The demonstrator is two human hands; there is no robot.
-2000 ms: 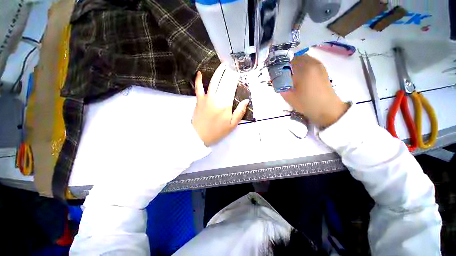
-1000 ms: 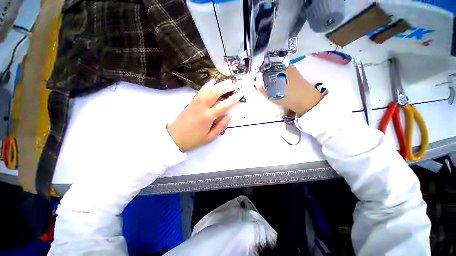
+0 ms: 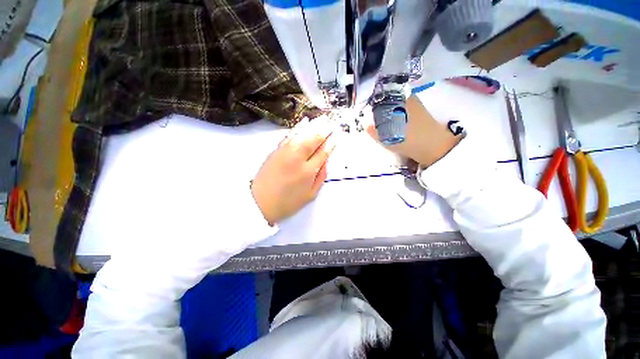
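The dark plaid garment piece (image 3: 182, 66) lies in a heap left of the white sewing machine head (image 3: 309, 49). Its edge runs to the presser foot area (image 3: 344, 116), which is overexposed. My left hand (image 3: 295, 168) lies on the bed left of the needle, fingertips at the plaid edge, fingers close together; the glare hides whether they grip it. My right hand (image 3: 424, 133) is right of the needle, partly behind the grey-blue round knob (image 3: 389, 120); its fingertips are mostly hidden.
Shears with red and yellow handles (image 3: 591, 193) and silver tweezers (image 3: 517, 137) lie at the right. A pink and blue small tool (image 3: 474, 84) is behind my right hand. A cardboard strip with yellow tape (image 3: 57, 140) is at the left. A ruler edge (image 3: 351, 256) runs along the front.
Since the oldest frame my left hand has moved left and its fingers have come together. The small dark plaid piece under it no longer shows. My right hand has moved slightly left behind the knob.
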